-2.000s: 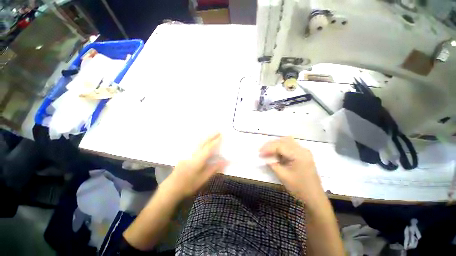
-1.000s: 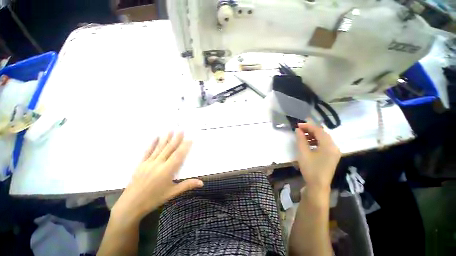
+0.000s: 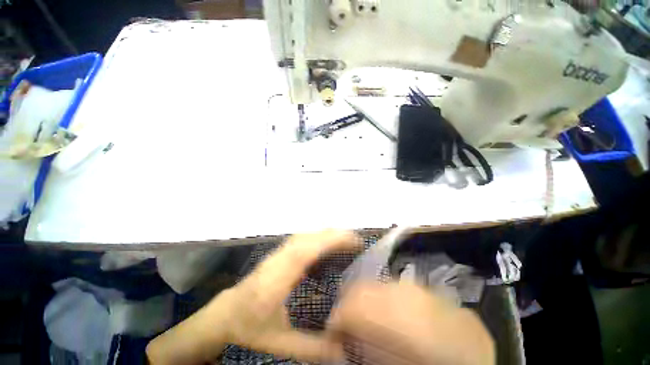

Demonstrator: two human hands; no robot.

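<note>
A sheer greyish-white fabric piece [image 3: 365, 274] stands up, blurred, from my right hand over the checked lap. My right hand [image 3: 417, 328] is blurred and closed on it at the bottom centre. My left hand [image 3: 274, 299] is left of it, thumb and fingers spread wide, with no fabric visible in it. Its lower fingertips reach close to my right hand; whether they touch is unclear. The black flat piece [image 3: 419, 142] lies on the table beside the shears [image 3: 474, 162], with no sheer patch over it.
The sewing machine head [image 3: 399, 36] stands over the table [image 3: 164, 157], its presser foot [image 3: 302, 128] left of a small dark tool [image 3: 335, 126] and a thin grey rod [image 3: 372, 120]. Blue baskets stand at left [image 3: 89, 85] and right [image 3: 613, 128]. White pieces [image 3: 78, 314] hang below the table.
My right hand went to the black piece, then back over the lap; the sheer patch left the black piece and a sheer piece is in that hand. My left hand left the table. The view turned right.
</note>
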